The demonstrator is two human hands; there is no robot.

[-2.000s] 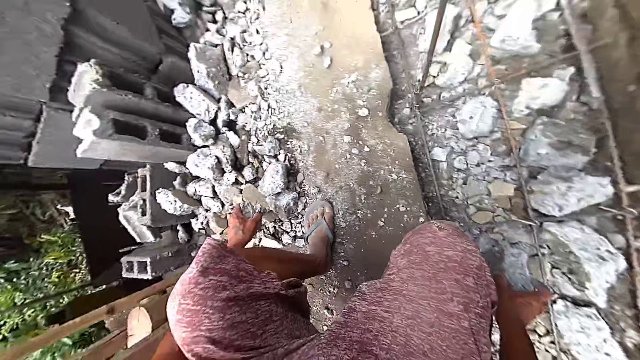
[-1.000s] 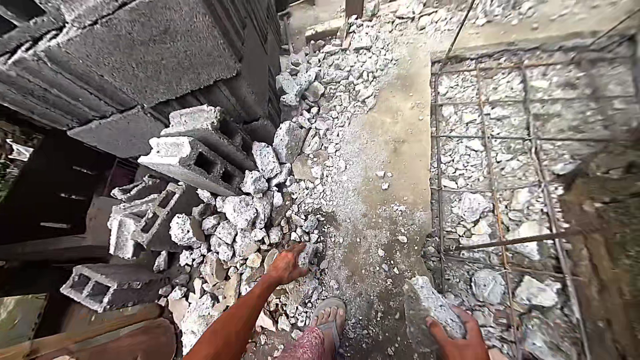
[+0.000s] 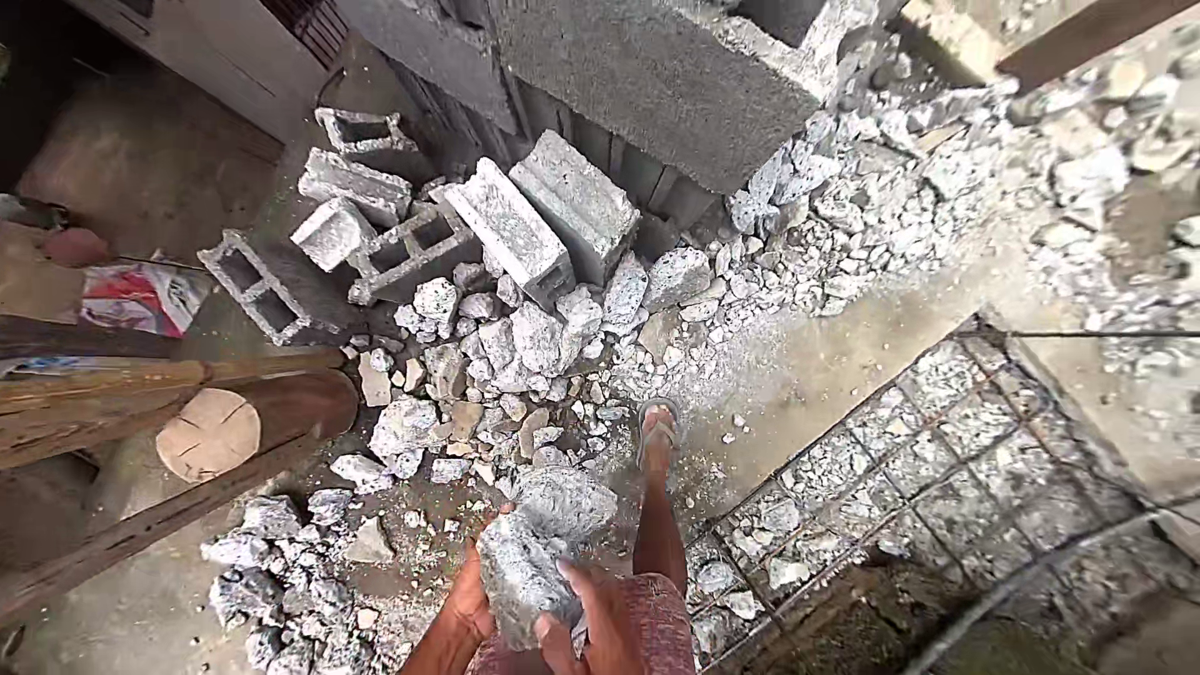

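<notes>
Low in the view, a rough chunk of broken concrete [image 3: 527, 579] is held between my two hands. My left hand [image 3: 472, 591] presses its left side, and my right hand [image 3: 592, 614] has its fingers over the right side. Just beyond it a second, rounded concrete chunk [image 3: 567, 502] overlaps the held one; whether they touch, I cannot tell. My foot in a flip-flop [image 3: 658, 433] stands on the dusty ground ahead to the right. Broken concrete pieces [image 3: 534, 337] lie heaped in front of my hands.
Hollow concrete blocks [image 3: 511, 220] lie loose beyond the heap, before a stack of blocks [image 3: 647, 84]. On the right, a rebar grid [image 3: 900, 478] covers a rubble-filled trench. A cut log [image 3: 211, 433] and timber poles [image 3: 103, 398] stand at the left.
The right hand has brought a concrete chunk from the right, over the rebar, to the left hand. The left hand has moved back from the rubble. The view has turned left.
</notes>
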